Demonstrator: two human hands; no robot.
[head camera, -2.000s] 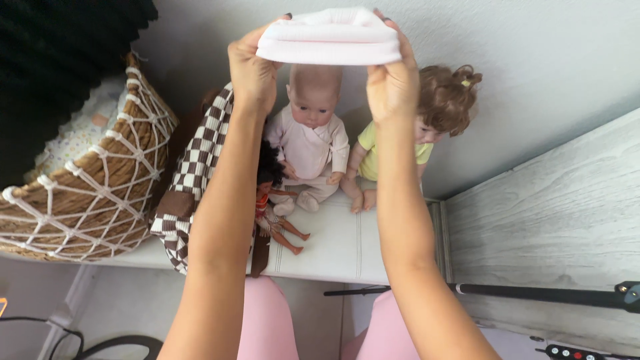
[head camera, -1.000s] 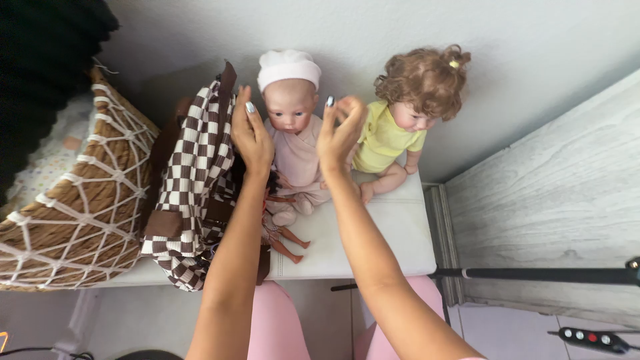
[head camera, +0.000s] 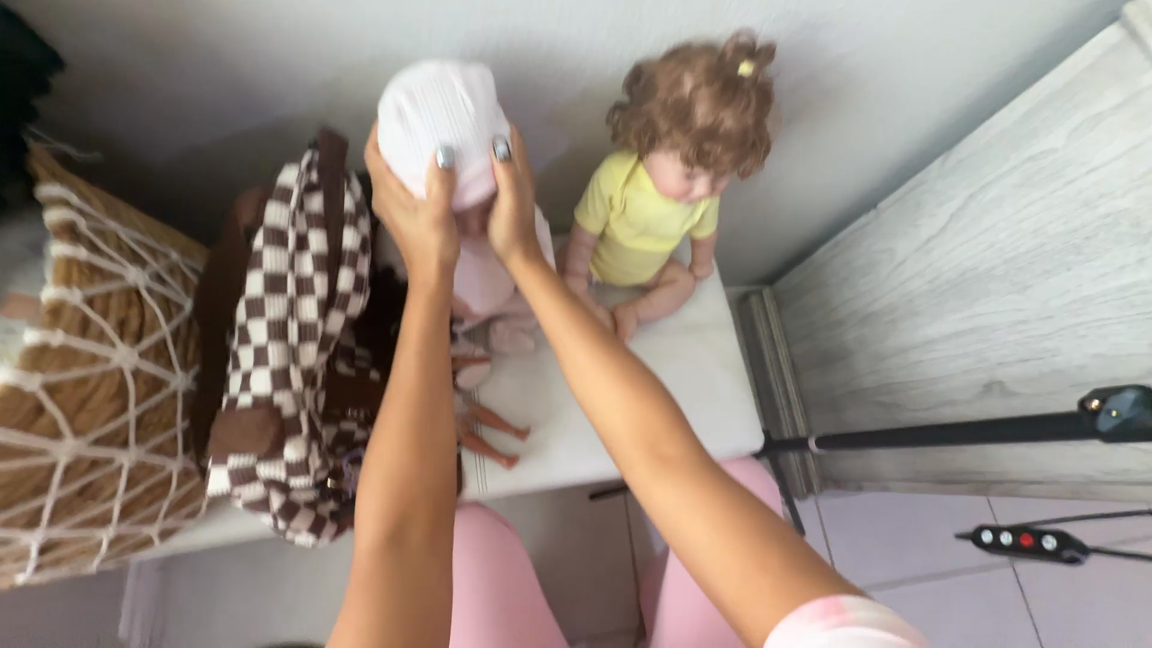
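A baby doll in pink clothes (head camera: 486, 279) sits on a white padded bench (head camera: 666, 387), its head tipped forward and its face mostly hidden. On its head is a white ribbed knit cap (head camera: 436, 117). My left hand (head camera: 414, 211) is pressed around the cap's left side, and my right hand (head camera: 511, 198) grips its right side, both thumbs on the front. To the right sits a curly-haired doll in a yellow bodysuit (head camera: 639, 216). The brown legs of a smaller doll (head camera: 490, 432) show beside my left forearm; the rest of it is hidden.
A brown-and-white checkered bag (head camera: 288, 315) stands left of the dolls, beside a wicker basket with white rope netting (head camera: 117, 360). The wall is behind. At right are a grey wood-grain panel (head camera: 972, 270), a black pole (head camera: 954, 436) and a small cable controller with buttons (head camera: 1026, 542).
Two seconds ago both hands held the cap up in front of the doll. One second ago it was on the doll's head with my hands apart from it; now both hands hold the capped head, which is tipped forward.
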